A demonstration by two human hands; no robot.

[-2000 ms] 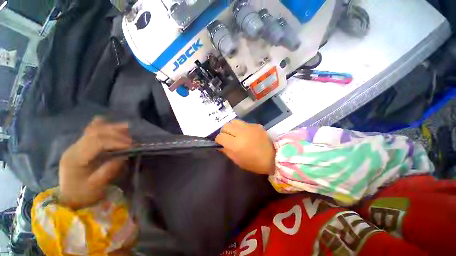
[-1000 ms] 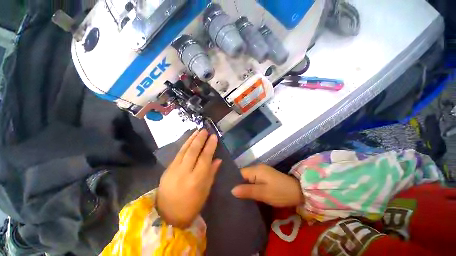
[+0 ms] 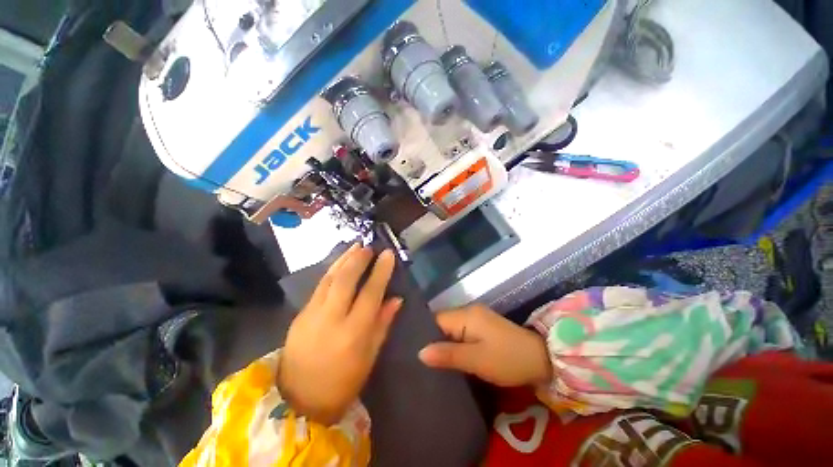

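A dark grey garment panel [image 3: 416, 401] lies in front of the white overlock machine [image 3: 219, 119], its upper end at the presser foot [image 3: 367, 239]. My left hand [image 3: 333, 333] lies flat on the panel with its fingertips just below the foot. My right hand [image 3: 484, 347] is at the panel's right edge, thumb and forefinger at the cloth; whether they pinch it is hard to tell. The needle area [image 3: 352, 196] is dark and cluttered, so the needle itself cannot be made out.
A large dark garment pile [image 3: 110, 319] lies left of the machine. Pink-and-blue snips [image 3: 594, 168] lie on the white table [image 3: 731, 82]. A dark rectangular plate [image 3: 466, 244] sits below the orange safety label [image 3: 463, 189]. Grey tension knobs [image 3: 420, 73] line the machine front.
Since the oldest frame, both hands have stopped holding the seam stretched between them and brought the panel up to the foot. Over the last second, the hands have barely moved.
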